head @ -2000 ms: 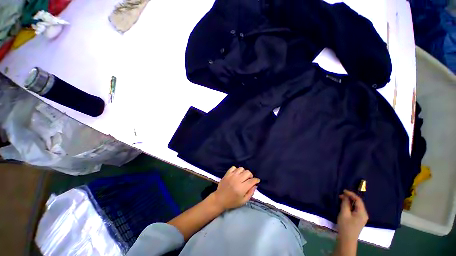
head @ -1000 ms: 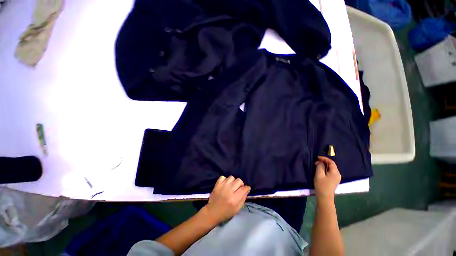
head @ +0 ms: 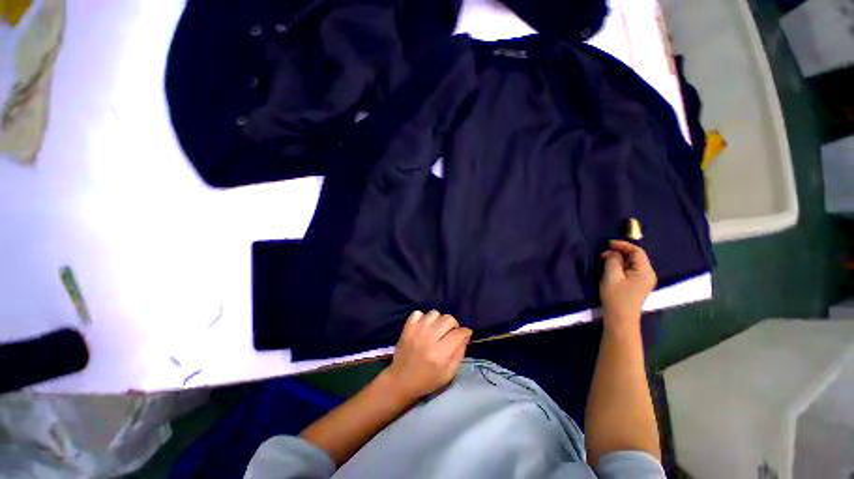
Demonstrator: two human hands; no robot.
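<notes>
A dark navy garment (head: 524,187) lies spread on the white-topped table (head: 187,253), its small neck label at the top and its lower edge along the table's front edge. My left hand (head: 433,351) is curled over that lower edge and grips the cloth. My right hand (head: 627,281) rests over the garment's lower right part, fingertips pinched together. A small gold-coloured piece (head: 634,228) sticks out just beyond these fingers and looks like the end of a small metal tool; the rest is hidden or too small to tell.
A second navy garment (head: 290,89) with small buttons lies crumpled farther up. A black bottle (head: 42,360), a thin green stick (head: 72,292) and a beige cloth strip (head: 33,89) are at left. A white tub (head: 749,122) stands at right, plastic bags (head: 89,430) below left.
The view has swung right and down, so the table items sit farther left. Both hands stay at the garment's lower part, with no clear change of hold.
</notes>
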